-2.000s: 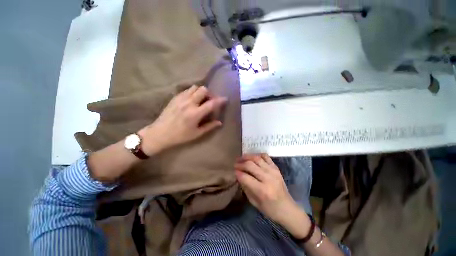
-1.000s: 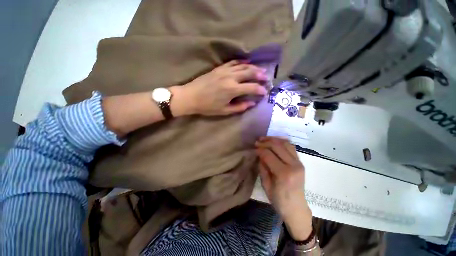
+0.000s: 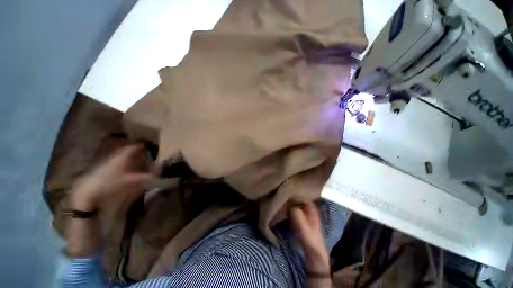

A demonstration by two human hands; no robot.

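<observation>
The brown garment panel (image 3: 225, 95) lies over the white table, with its right edge at the lit presser foot and needle area (image 3: 351, 104). Its front part hangs in folds over the table's front edge. My left hand (image 3: 115, 174) is blurred, off the panel, at the brown garment bundle (image 3: 90, 135) on the left; whether it grips any cloth is unclear. My right hand (image 3: 306, 225) is low at the panel's hanging folds, fingers on the cloth, partly blurred.
The white sewing machine head marked "brother" (image 3: 439, 62) stands at the right. The table's front strip bears a printed ruler (image 3: 371, 199). More brown cloth (image 3: 388, 253) hangs below the table at the right. A grey-blue wall (image 3: 34, 73) is at the left.
My left hand has left the panel and moved down-left to the bundle. My right hand has moved down, away from the needle area. The view has shifted, showing more of the left bundle.
</observation>
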